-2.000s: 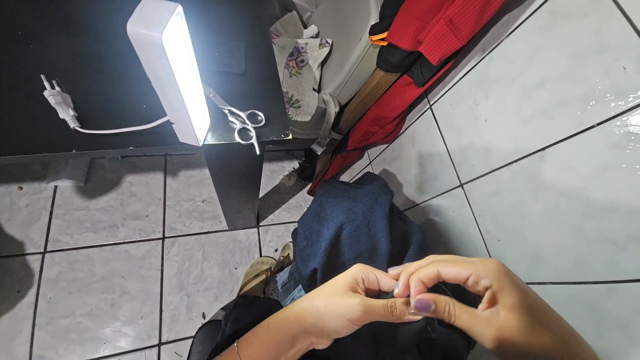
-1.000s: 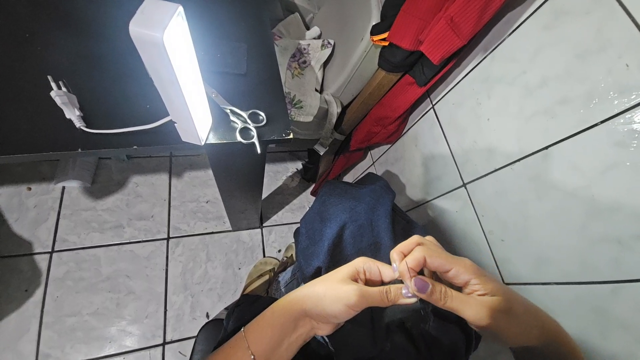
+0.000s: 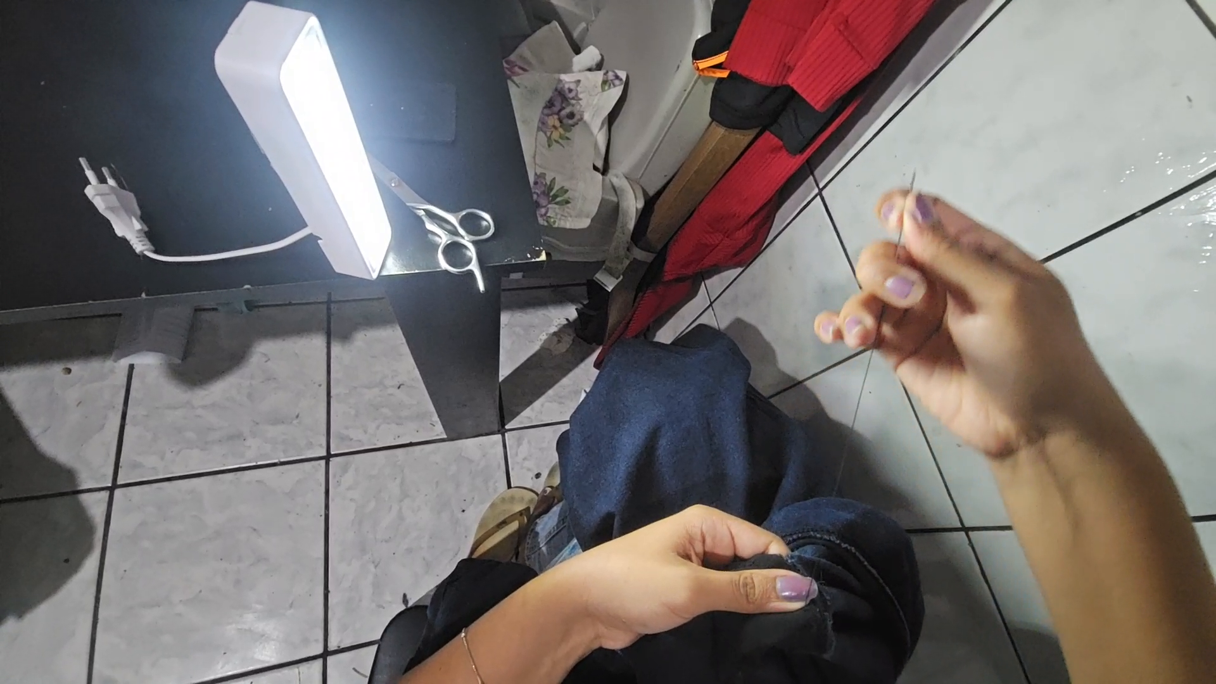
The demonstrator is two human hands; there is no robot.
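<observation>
My left hand [image 3: 698, 579] pinches the edge of a dark blue denim garment [image 3: 665, 437] between thumb and fingers, low in the view. Raised at the right, my right hand [image 3: 959, 294] holds a thin sewing needle [image 3: 912, 180] between thumb and index finger, its tip pointing up. A fine dark thread [image 3: 860, 408] runs down from that hand toward the cloth in my lap. Silver scissors [image 3: 458, 242] lie at the corner of the black table, their blades partly hidden behind the lit lamp.
A lit white lamp [image 3: 304, 142] stands on the black table [image 3: 190, 218], its plug [image 3: 116, 207] lying unplugged to the left. Beyond the table corner are a floral cloth [image 3: 560, 123] and a wooden bar [image 3: 698, 180] with red fabric [image 3: 731, 228]. Tiled floor [image 3: 218, 551] surrounds the table leg.
My two hands, together over the lap before, are now apart. The right one has moved up and right with the needle; the left one is lower and grips the denim.
</observation>
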